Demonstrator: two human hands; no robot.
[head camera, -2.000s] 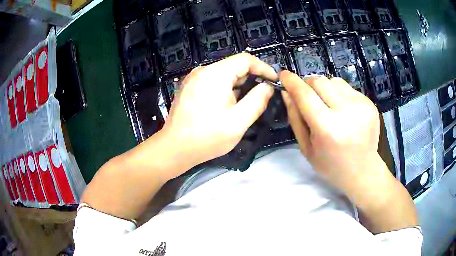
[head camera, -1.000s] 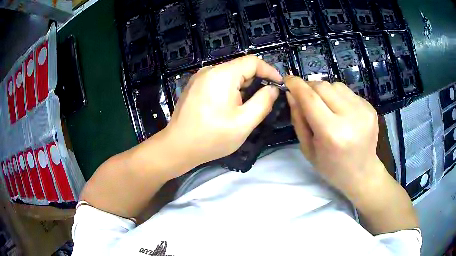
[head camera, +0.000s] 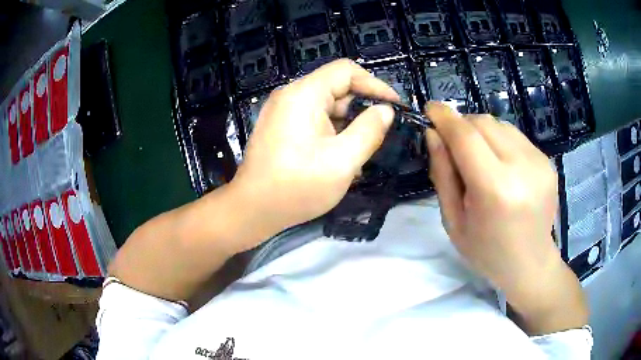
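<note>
A black phone housing (head camera: 358, 211) is held above the lap, tilted, with its lower end in front of the white shirt. My left hand (head camera: 309, 133) pinches its upper end between thumb and index finger and covers much of it. My right hand (head camera: 485, 183) has thumb and index fingertips at a thin dark sliver with a bright edge (head camera: 415, 116) beside the housing's upper end. I cannot tell whether the sliver is a tool or a part. Behind the hands lies a glossy black blister tray (head camera: 274, 88) with rows of housings in its pockets.
A pale tray with red pieces (head camera: 43, 105) stands at the left. A dark flat object (head camera: 100, 95) lies on the green mat (head camera: 140, 140) beside it. A pale tray with black pieces (head camera: 587, 186) is at the right. Small bits (head camera: 601, 39) lie at the upper right.
My right hand has moved slightly right, and more of the sliver shows between the hands. The housing has turned, so its lower end shows broader.
</note>
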